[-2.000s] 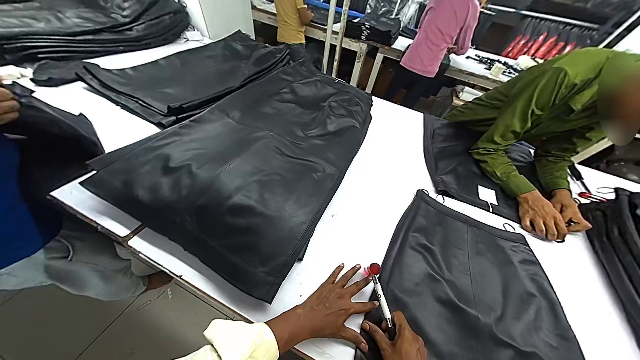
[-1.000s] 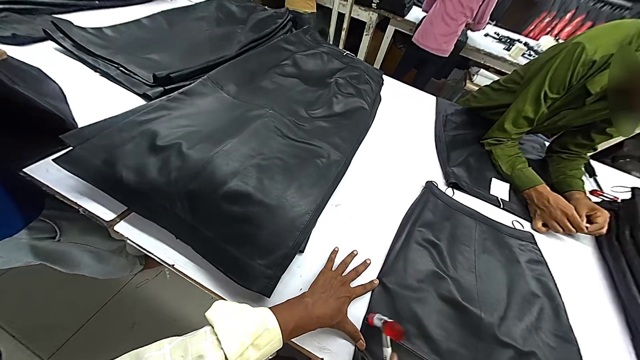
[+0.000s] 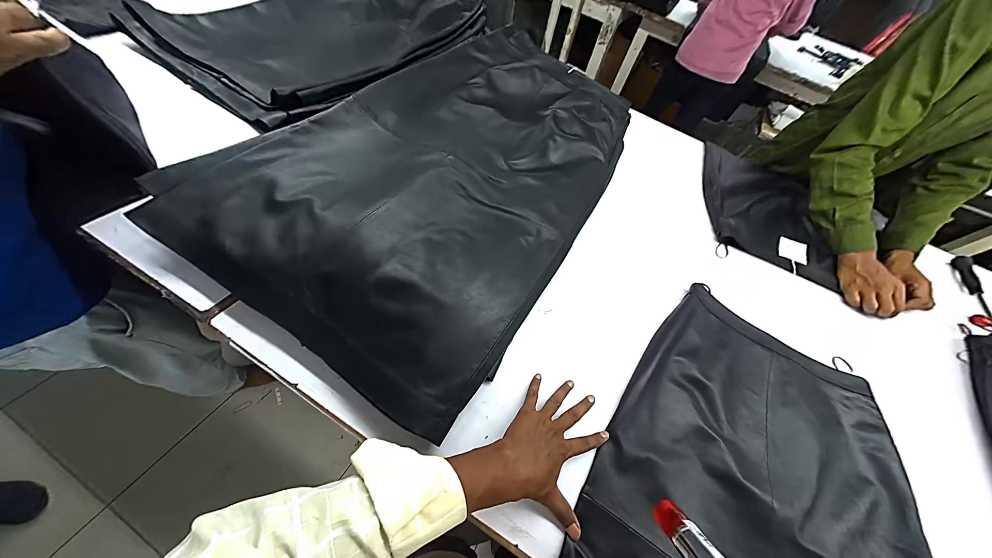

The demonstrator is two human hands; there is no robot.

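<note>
A black leather skirt [image 3: 752, 434] lies on the white table, its waistband toward the far side. My left hand [image 3: 542, 449] rests with fingers spread on the table at the skirt's left edge, thumb and one fingertip touching it, and holds nothing. Over the skirt's lower part is a red-capped tube or marker [image 3: 683, 527], cut off by the bottom edge. My right hand is out of view, so its hold on that object cannot be seen. To the left lies a stack of large black leather skirts [image 3: 387, 232].
Across the table, a person in a green shirt has both hands [image 3: 883, 285] on a black garment [image 3: 763, 213] with a white tag [image 3: 792, 249]. At far left, another person's hand [image 3: 27, 39] is by dark material. More black leather pieces [image 3: 310, 46] lie at the back.
My right hand, seen two seconds ago holding the red-capped object on the skirt, is no longer in view. My left hand stays spread at the skirt's edge.
</note>
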